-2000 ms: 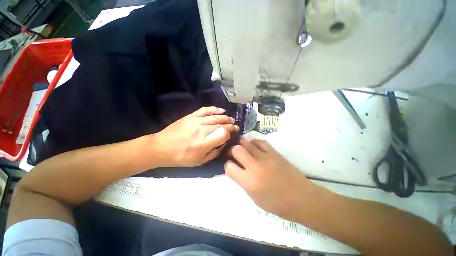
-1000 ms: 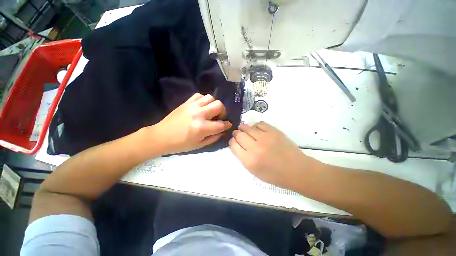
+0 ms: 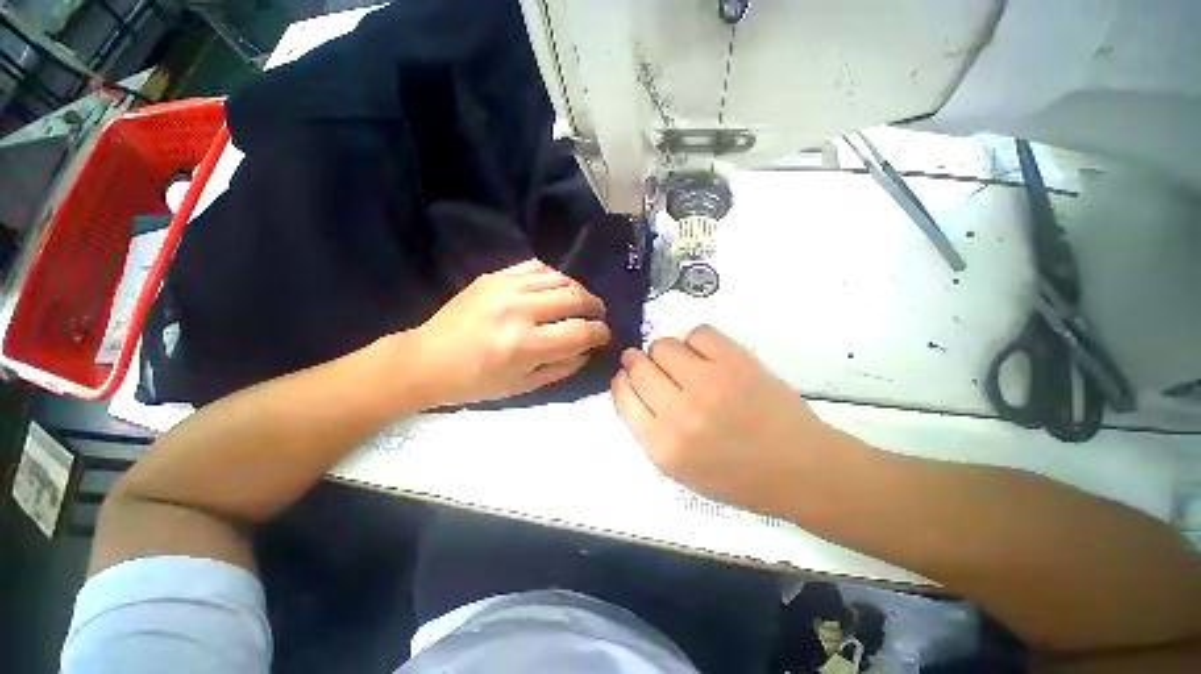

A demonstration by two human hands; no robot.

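The dark garment piece lies heaped on the table left of the needle and reaches under the sewing machine. My left hand rests on the cloth with its fingers bent, left of the seam. My right hand has its fingertips at the cloth's right edge, just in front of the presser foot. It pinches that edge. The cream ribbed cylinder and a small round metal disc sit right of the foot.
A red plastic basket with pale items stands left of the cloth. Black-handled scissors and a slim silver tool lie at the right. A clear bag with scraps shows below the table's wooden edge.
The camera view has shifted, so more of the bed by the needle shows than at first. My left hand has moved slightly back from the foot; my right hand stays at the cloth edge.
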